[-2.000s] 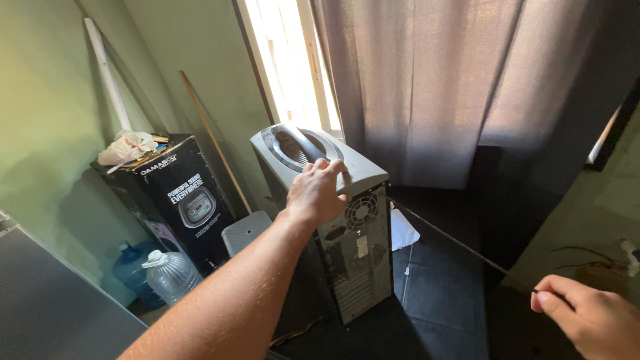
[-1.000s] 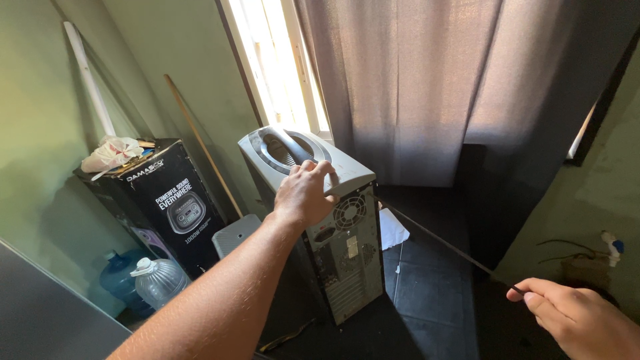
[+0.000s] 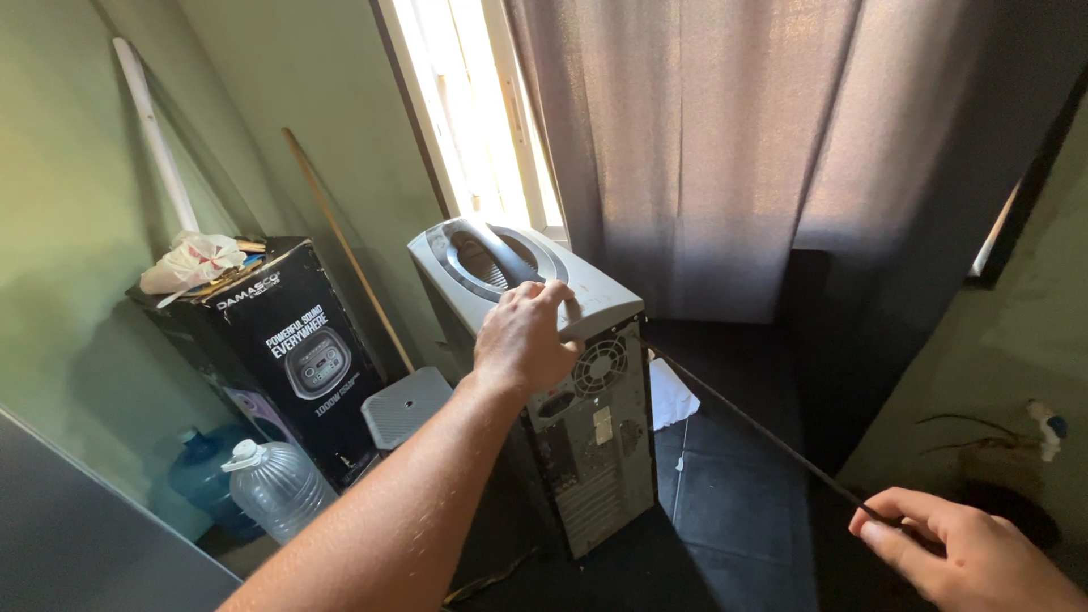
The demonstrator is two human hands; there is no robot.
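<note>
A desktop computer tower stands upright on a black padded surface, its rear panel with the fan grille facing me. My left hand rests on the rear part of its pale top cover, fingertips beside the dark carrying handle; whether it grips anything is hidden. My right hand, at the lower right, pinches the near end of a thin dark rod or cord. That piece runs taut and straight up to the tower's upper right rear edge, where its far end is hard to make out.
Left of the tower are a black speaker carton with a plastic bag on top, a clear plastic jug, a blue water jug, a gray stool and a wooden stick. A curtain hangs behind; white paper lies beside the tower.
</note>
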